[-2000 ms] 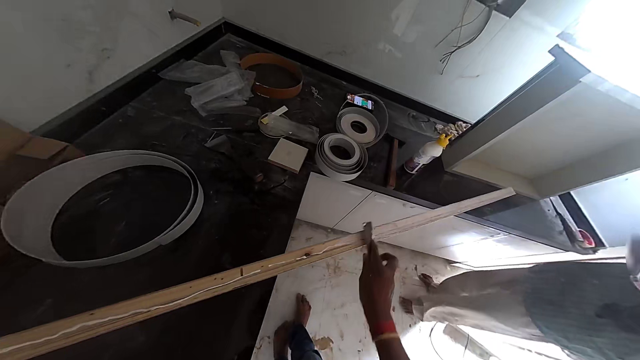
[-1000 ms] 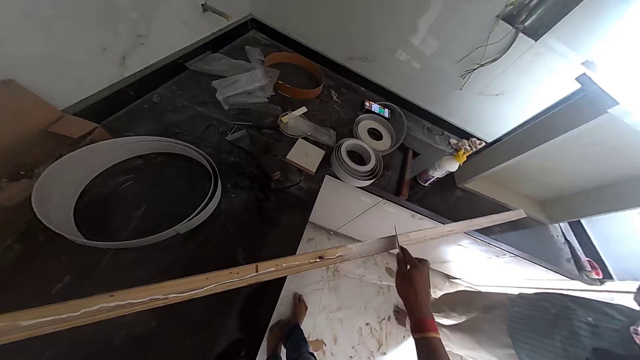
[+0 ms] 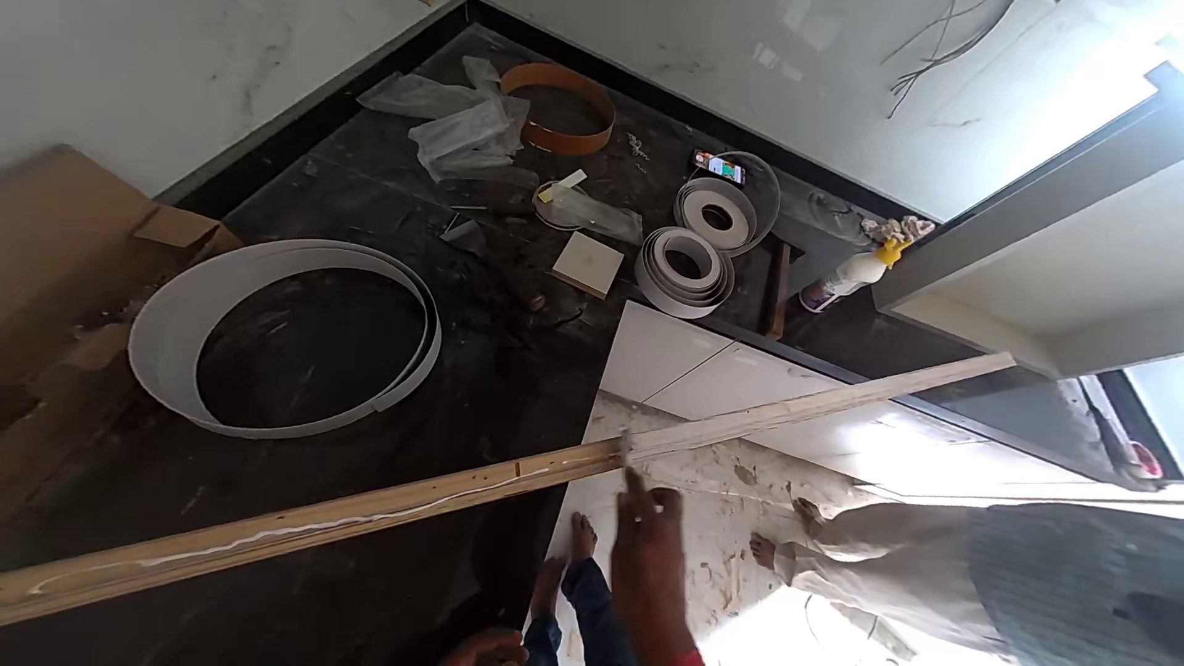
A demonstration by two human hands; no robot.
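Note:
A long wooden strip (image 3: 370, 509) crosses the view from lower left to upper right, with a wavy bead of white glue (image 3: 305, 529) along its left part. Toward its right end the face looks pale and smeared. My right hand (image 3: 650, 555), blurred, grips a thin flat blade, a spreader or scraper (image 3: 626, 453), whose tip is at the strip's face near the middle. At the bottom edge part of my left hand (image 3: 490, 647) shows, fingers curled; whether it holds anything is not visible.
On the dark countertop (image 3: 499, 388) are a large coil of edge banding (image 3: 171, 351), smaller rolls (image 3: 684, 287), an orange band (image 3: 587, 139), plastic wrap (image 3: 462, 139), a phone (image 3: 720, 168) and a glue bottle (image 3: 842, 280). A cardboard box (image 3: 74, 231) stands left. Another person (image 3: 906, 564) is at lower right.
My right hand with the blade has moved left along the strip, and the white bead now ends farther from the countertop's left side. My left hand has come into view at the bottom.

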